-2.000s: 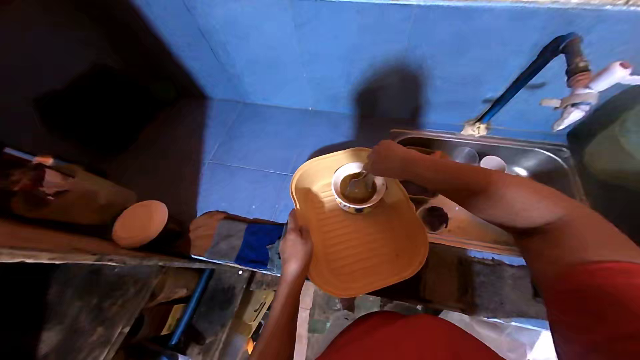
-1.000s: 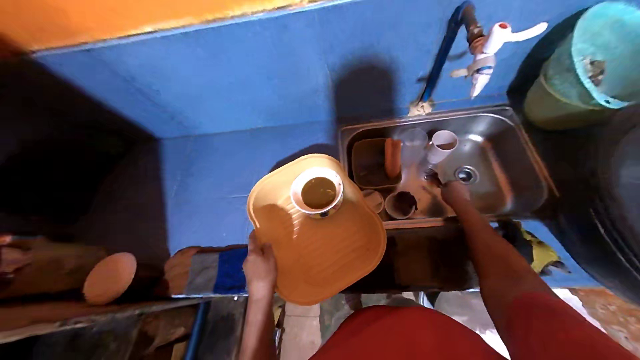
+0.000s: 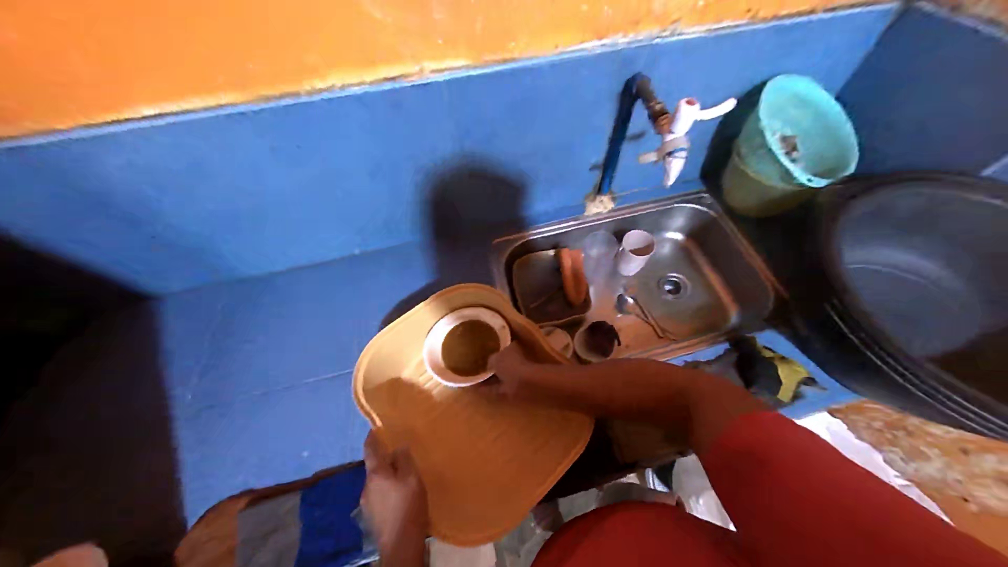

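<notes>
A yellow-orange plastic tray (image 3: 472,465) is tilted over the counter's front edge. My left hand (image 3: 392,484) grips its left rim. A white bowl (image 3: 435,346) with brownish liquid in it stands on the tray's far part. At the bowl's right rim is my right hand (image 3: 512,374), its fingers curled there and partly hidden. The steel sink (image 3: 701,256) lies to the right, holding a white cup (image 3: 636,250), a clear cup (image 3: 600,253), a dark-stained cup (image 3: 596,340), spoons (image 3: 650,319) and an orange object (image 3: 573,276) in a rectangular container (image 3: 539,287).
A tap (image 3: 676,146) with a white handle stands behind the sink. Right of it is a turquoise bucket (image 3: 811,134), then a large black tub (image 3: 843,291). Cloths (image 3: 776,374) lie at the sink's front right. A striped cloth (image 3: 331,516) is on the left front edge.
My right hand has gone from the bowl to the sink and back to the bowl. A spoon-like utensil held in the bowl earlier is no longer there. My left hand has stayed on the tray.
</notes>
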